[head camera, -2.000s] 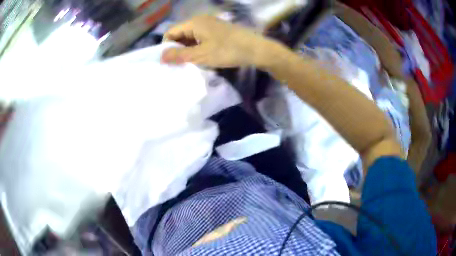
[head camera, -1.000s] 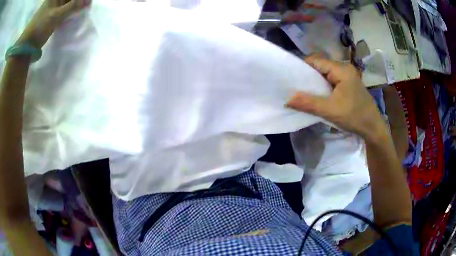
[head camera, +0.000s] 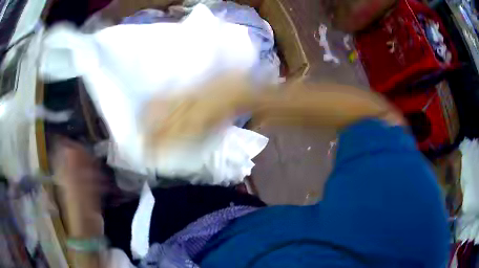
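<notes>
White cloth (head camera: 178, 49) lies bunched over the brown carton (head camera: 286, 31), with more white folds lower down near my lap. My right hand (head camera: 184, 115) is stretched across this cloth and strongly blurred; whether its fingers grip the cloth cannot be told. My left hand (head camera: 79, 167) is blurred at the left, beside the table edge, with a pale green band at the wrist; its fingers are not clear. A narrow white strip (head camera: 142, 222) lies on the dark cloth of my lap.
The cream table edge (head camera: 44, 209) runs down the left side. Light blue cloth (head camera: 244, 18) shows in the carton. Red plastic crates or stools (head camera: 399, 57) stand on the grey floor (head camera: 289, 167) at the right, with white scraps near them. Fluffy white material (head camera: 467, 188) is at the right rim.
The view has swung right, from the table to the carton and floor. The white cloth spread between my hands is no longer stretched there; white cloth now lies bunched over the carton.
</notes>
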